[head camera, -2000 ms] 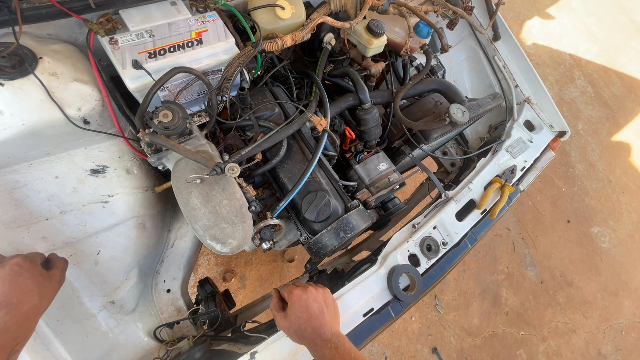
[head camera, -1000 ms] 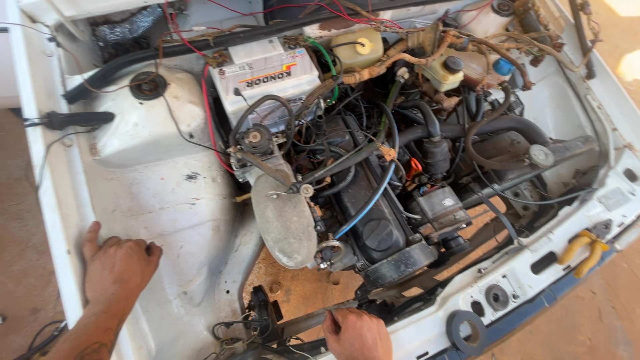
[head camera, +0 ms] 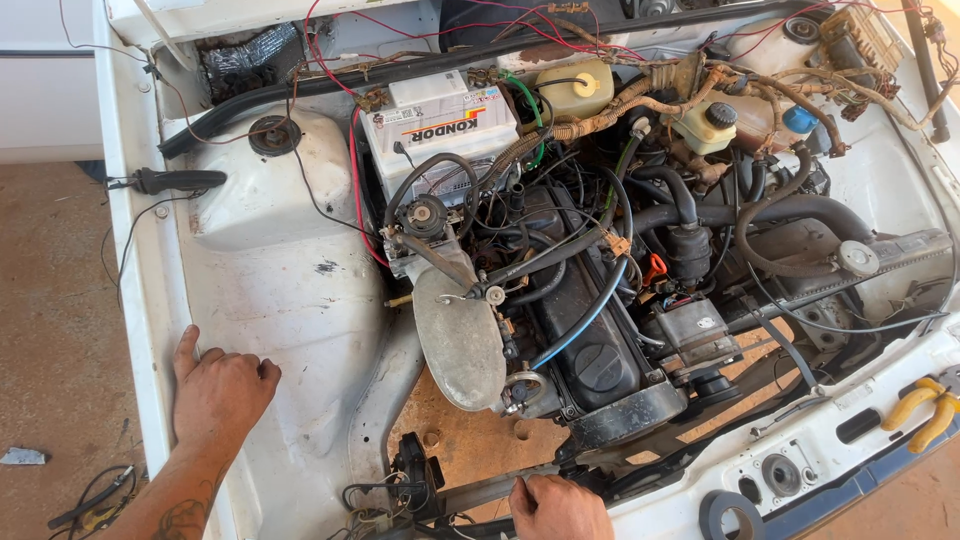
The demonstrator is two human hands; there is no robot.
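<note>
My left hand [head camera: 221, 394] rests on the white inner fender [head camera: 300, 322] near its outer edge, index finger stretched out, holding nothing. At the bottom middle, my right hand [head camera: 559, 506] has curled fingers at the white front panel [head camera: 667, 502]; whether it grips anything is hidden. Between and beyond the hands lies the engine, with a black valve cover [head camera: 592, 330], an oval grey metal cover [head camera: 459, 337] and an alternator [head camera: 690, 337]. A white car battery [head camera: 439, 139] stands behind it, a red cable [head camera: 356, 180] running down its left side.
Yellow-handled pliers [head camera: 926, 409] and a roll of black tape [head camera: 729, 517] lie on the front panel. Thin red wires [head camera: 465, 26] cross the rear of the bay. A black-sleeved wire end [head camera: 180, 180] lies over the left fender edge. Loose wires and a connector [head camera: 416, 476] sit at the front left.
My left hand has moved forward along the fender and its index finger now points out. The view has shifted left, showing more of the fender and the rear of the bay.
</note>
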